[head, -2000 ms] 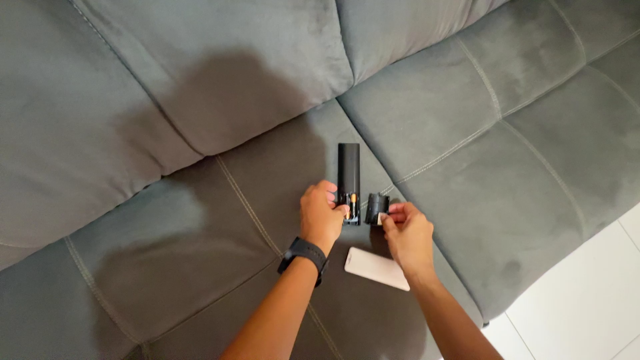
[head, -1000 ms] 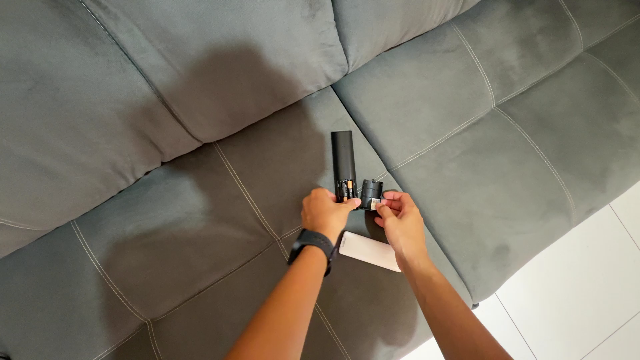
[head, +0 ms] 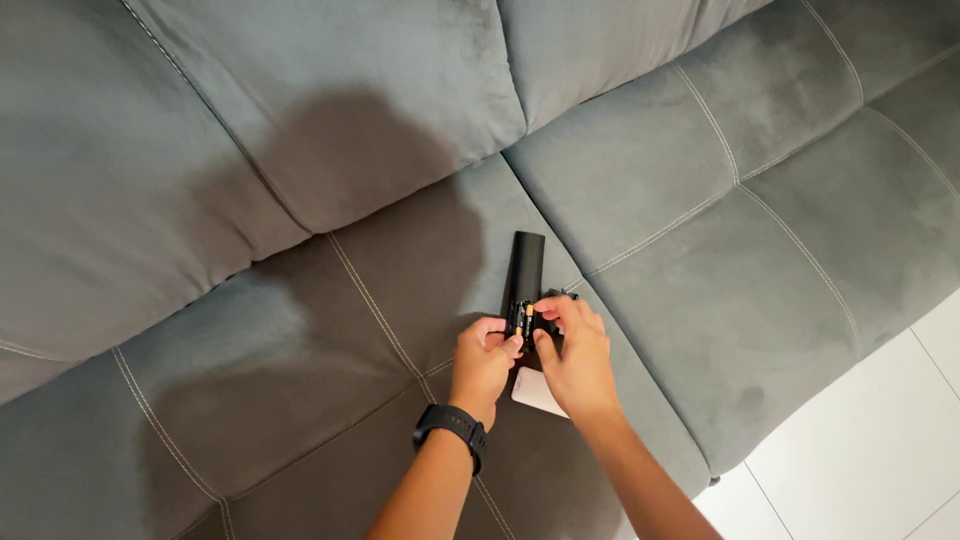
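Observation:
A black remote control (head: 529,262) lies back up on the sofa seat, its battery compartment uncovered and two batteries (head: 524,319) with orange-gold ends inside. My left hand (head: 480,365) grips the lower left end of the remote, the thumb by the batteries. At the compartment's right side, my right hand (head: 577,352) has its index finger near the upper battery end and its thumb lower down; it holds nothing that I can see. Partly hidden behind the right fingers is a black plastic cover (head: 562,294). A pale, flat rectangular object (head: 536,391) lies below, partly under the right hand.
The grey sofa seat (head: 660,202) with white stitching spreads around the hands, and its back cushions (head: 390,82) rise beyond. White floor tiles (head: 847,450) show at the lower right. A black watch (head: 454,431) is on my left wrist.
My right hand has let go of the black cover and moved left to the battery compartment. The left hand stays at the remote's lower end.

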